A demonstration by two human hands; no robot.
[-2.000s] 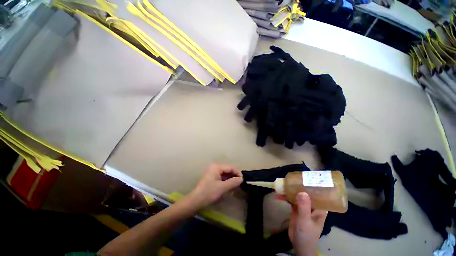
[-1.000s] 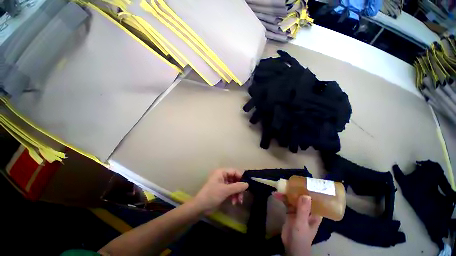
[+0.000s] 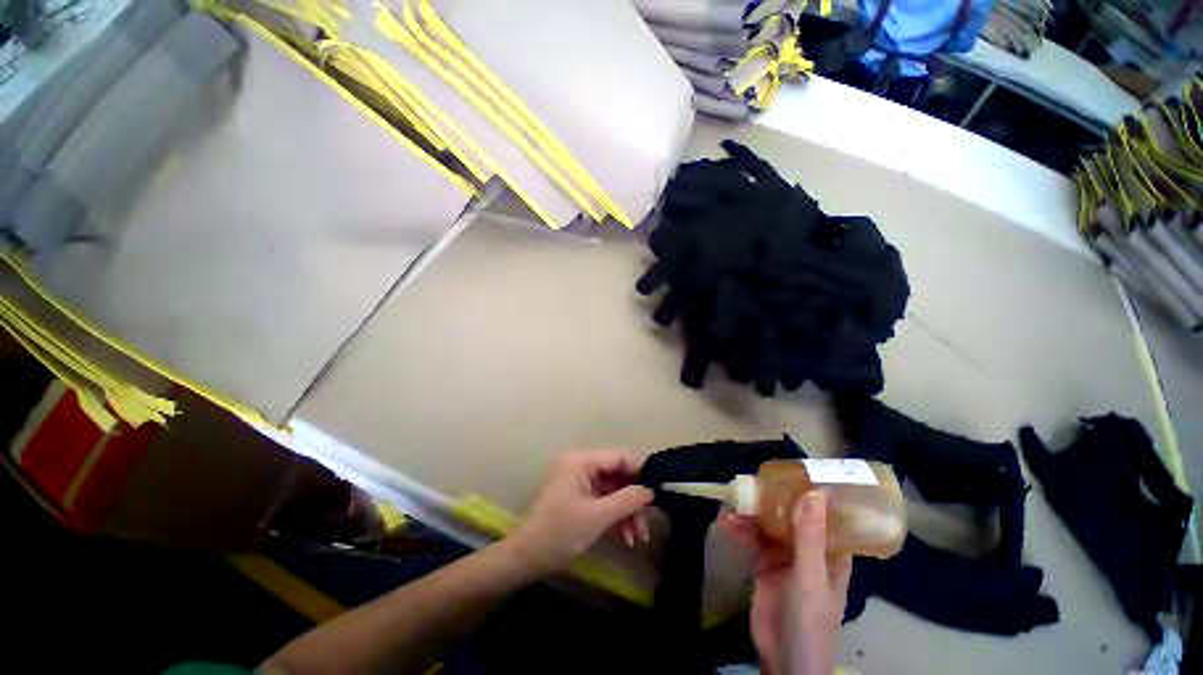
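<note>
My right hand (image 3: 798,567) grips a clear squeeze bottle (image 3: 844,512) of amber liquid with a white label, held on its side. Its pale nozzle points left, and the tip is at the corner of a black fabric frame (image 3: 712,462). My left hand (image 3: 587,508) pinches that corner between thumb and fingers, close to the nozzle tip. The frame hangs down toward the near table edge, and its lower part is partly hidden by my right hand and the bottle. Whether liquid is coming out cannot be told.
A heap of black pieces (image 3: 778,277) lies mid-table. Another black frame (image 3: 956,462) lies right of the bottle, and more black pieces (image 3: 1121,508) lie far right. Grey panels with yellow edging (image 3: 290,198) cover the left. Yellow tape (image 3: 482,514) marks the near edge. A person in blue is behind.
The bottle has tilted slightly and its label has turned upward. The nozzle stays at the corner of the frame, and my left hand keeps its pinch. The view has shifted slightly.
</note>
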